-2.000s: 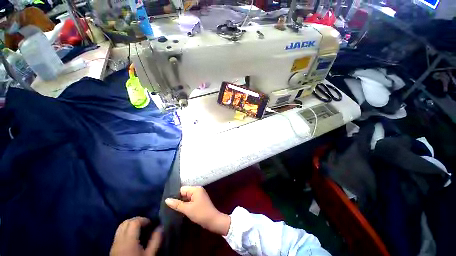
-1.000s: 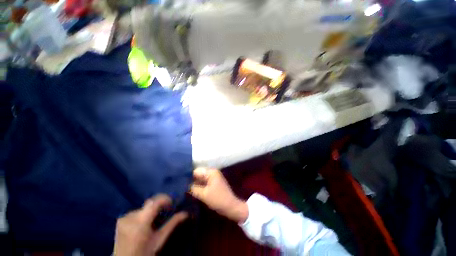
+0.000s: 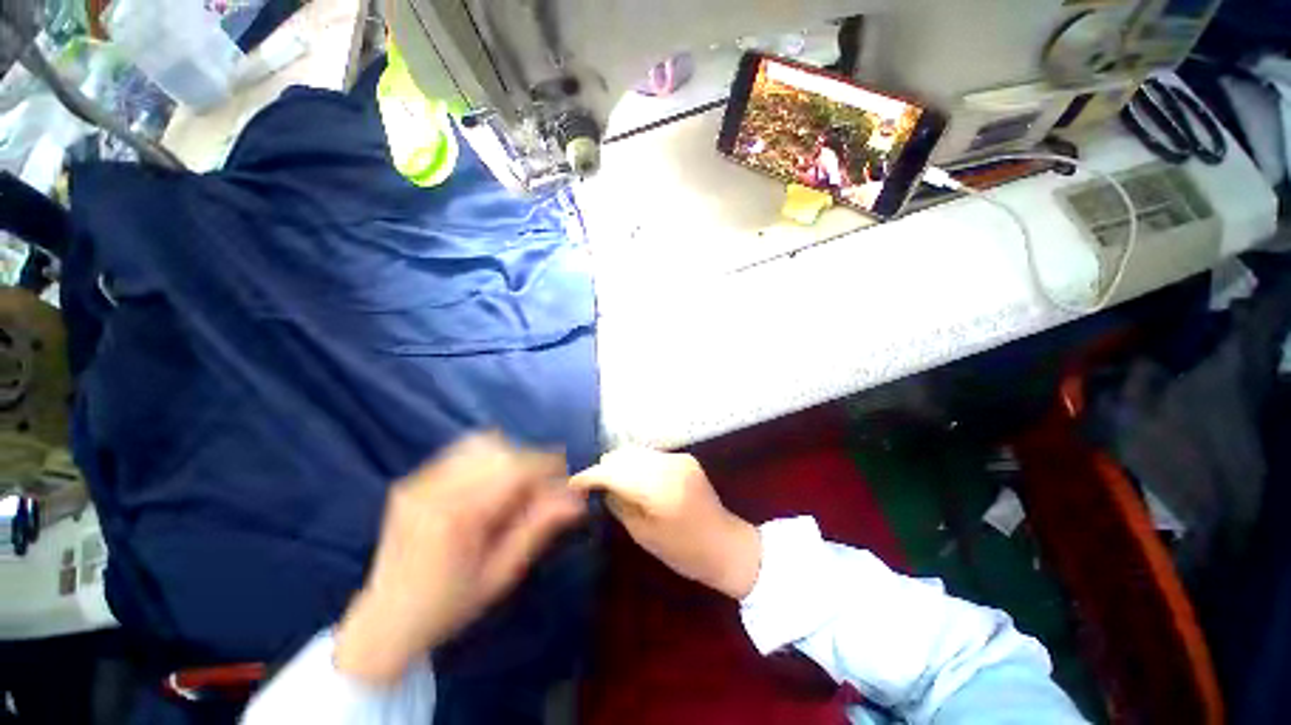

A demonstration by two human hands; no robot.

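Observation:
The navy garment (image 3: 326, 354) is spread left of the needle and hangs over the table's front edge. Its right edge runs from the lit presser foot area (image 3: 557, 177) down to my hands. My right hand (image 3: 666, 513) pinches the garment's edge just below the table's front edge. My left hand (image 3: 467, 538) is blurred, over the garment close to my right fingertips; whether it grips cloth cannot be told. The sewing machine head (image 3: 651, 43) is cut off by the top edge. A lime-green plastic piece (image 3: 414, 130) hangs left of the needle.
A smartphone (image 3: 828, 135) leans on the machine, with a yellow pad (image 3: 807, 204) below it and a white cable (image 3: 1026, 241). Scissors (image 3: 1175, 119) and a control panel (image 3: 1144, 213) are at the right. A red-orange rim (image 3: 1133, 545) stands right of my lap. Another machine is at far left.
The view has moved closer and lower. My left hand has risen from the bottom edge towards my right hand. My right hand still holds the garment's edge; the grey strip seen earlier there is hardly visible.

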